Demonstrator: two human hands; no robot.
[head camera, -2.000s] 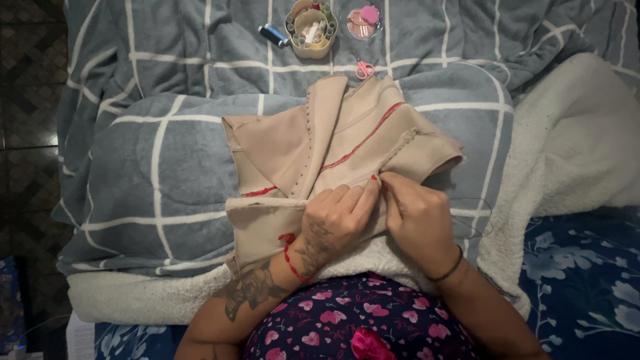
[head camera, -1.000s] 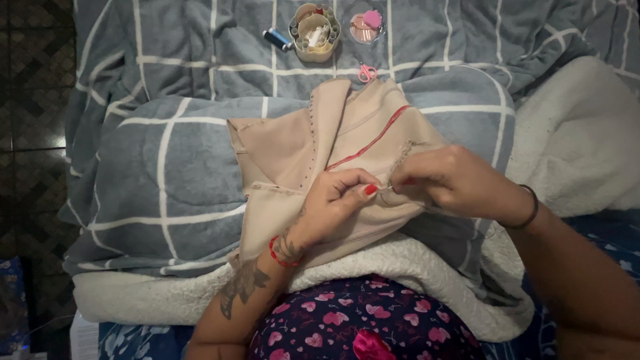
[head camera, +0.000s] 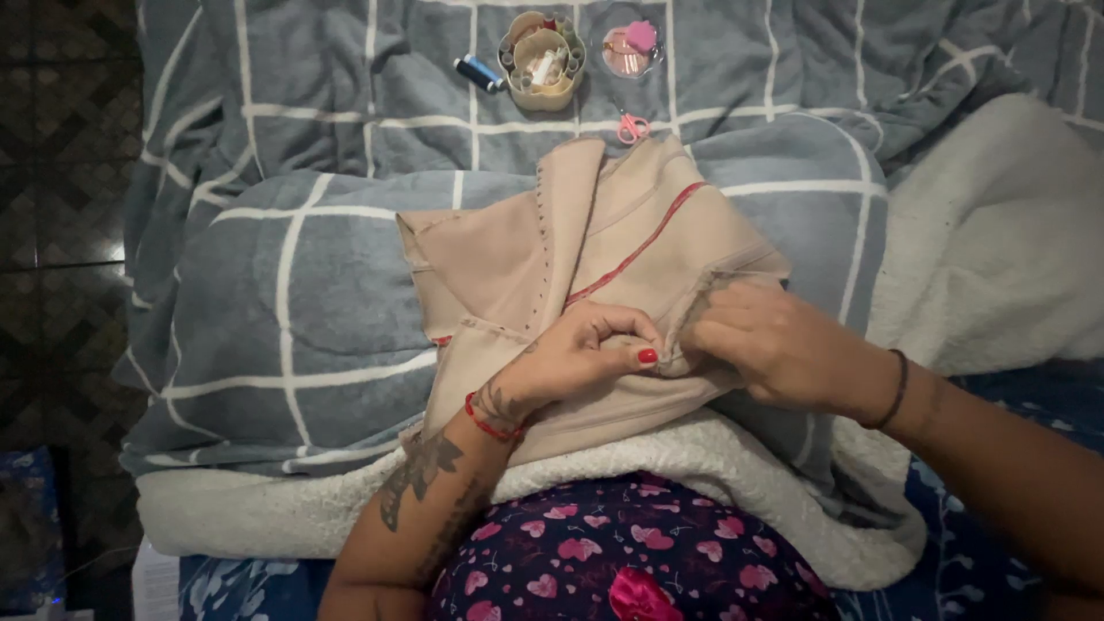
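A beige fabric garment (head camera: 638, 216) with a red line of trim and a row of dark stitches lies spread over a plaid-covered pillow. My left hand (head camera: 582, 354) pinches the garment's folded edge between thumb and index finger. Just to its right, my right hand (head camera: 759, 336) is curled at the same seam, its fingertips against the cloth; whether a needle is between them cannot be seen. Beyond the garment's far edge lie small pink-handled scissors (head camera: 633, 128).
At the far side stand a round sewing box (head camera: 543, 78) holding spools, two thread spools (head camera: 479, 73) and a clear round case (head camera: 631, 47) with a pink item. A grey plaid blanket (head camera: 414, 142) covers the bed; tiled floor (head camera: 69, 216) lies left.
Since two seconds ago, my right hand has moved away from my left, out to the right, and then back somewhat nearer the seam. My left hand stays at the cloth.
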